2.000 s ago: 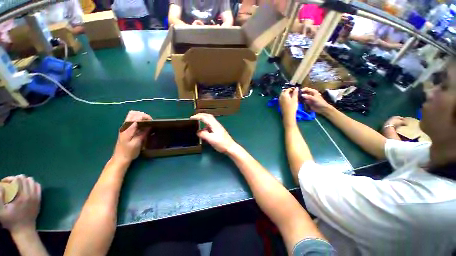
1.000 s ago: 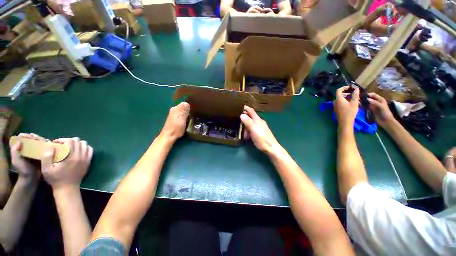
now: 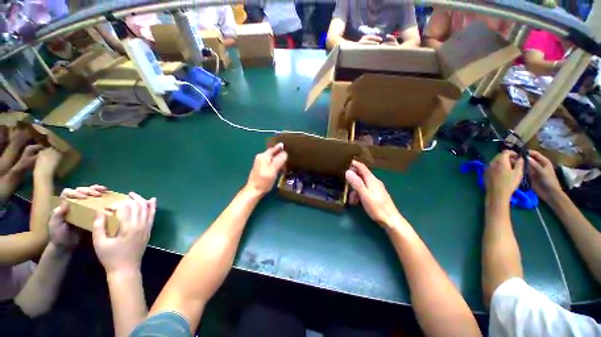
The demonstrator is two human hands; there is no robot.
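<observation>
A small brown mailer box [image 3: 312,199] lies open on the green mat in front of me, its lid [image 3: 316,153] standing up at the back. Dark cables with shiny patches [image 3: 315,185] lie inside. My left hand [image 3: 268,170] grips the box's left end near the lid. My right hand [image 3: 370,191] grips its right end near the lid corner. The fingertips of both hands are partly hidden by the cardboard.
A second open mailer box [image 3: 385,156] with dark cables stands against a large shipping carton [image 3: 389,60] behind mine. A white cord [image 3: 230,124] crosses the bench. Another person's hands hold a brown box [image 3: 92,209] at left. A person at right handles black cable above a blue item [image 3: 524,199].
My view has swung left, so the bench things appear further right. My hands still hold the box ends, and the lid still stands up. The left neighbour's box has turned.
</observation>
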